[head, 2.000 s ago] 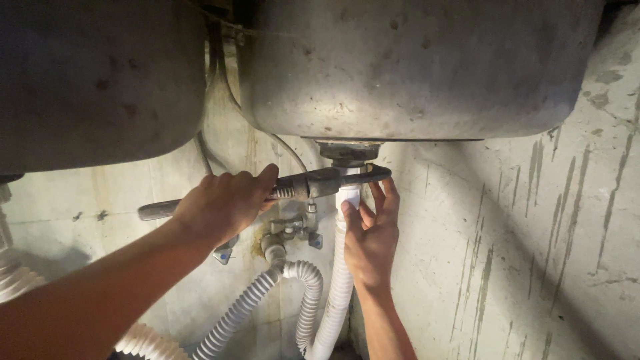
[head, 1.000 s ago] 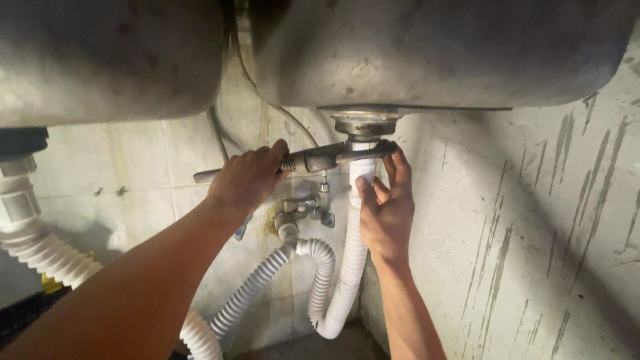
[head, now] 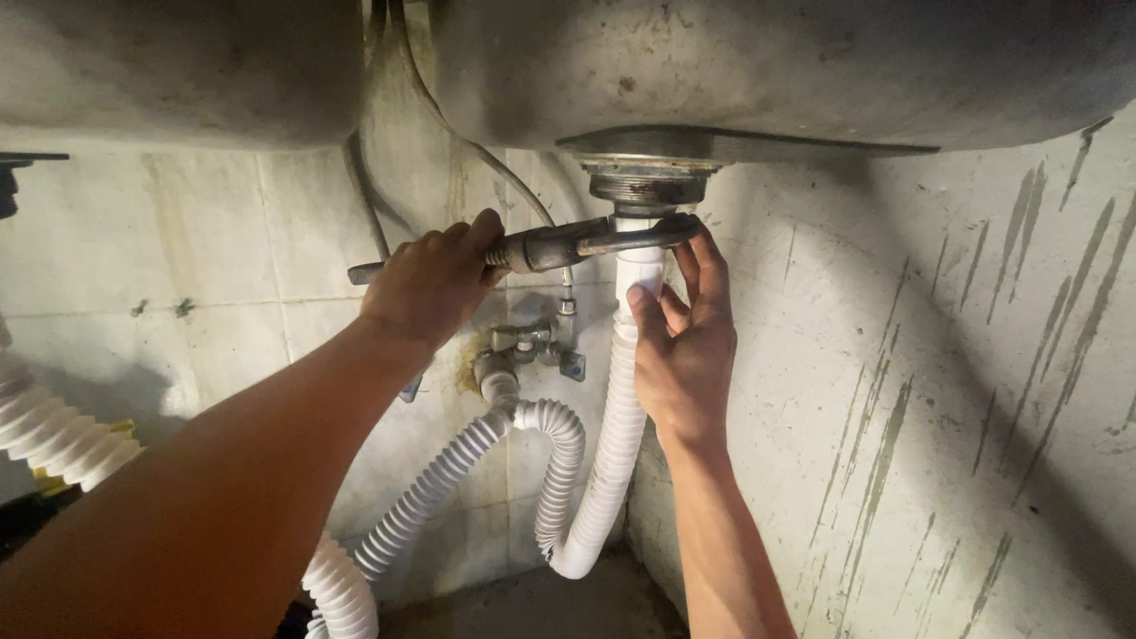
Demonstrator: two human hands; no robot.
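Note:
My left hand [head: 435, 280] is closed around the handle of a dark metal pipe wrench [head: 550, 248], held nearly level below the right sink bowl. The wrench's jaw end lies across the top of the white drain pipe [head: 637, 271], just under the metal sink strainer [head: 652, 185]. My right hand [head: 688, 337] is at the pipe's right side, fingertips on the wrench's jaw end and thumb against the pipe. Whether the jaws bite on the pipe is unclear. From the pipe's lower end a white corrugated hose [head: 617, 444] curves down and back up.
Two steel sink bowls [head: 763, 71] hang overhead. Behind are a valve [head: 524, 342], a thin supply hose [head: 479, 155] and a tiled wall [head: 213, 231]. Another corrugated hose [head: 58, 426] runs at the left. A streaked wall [head: 932, 355] stands close on the right.
The view has shifted. Both hands remain at the wrench and drain pipe, with the wrench still across the pipe below the strainer.

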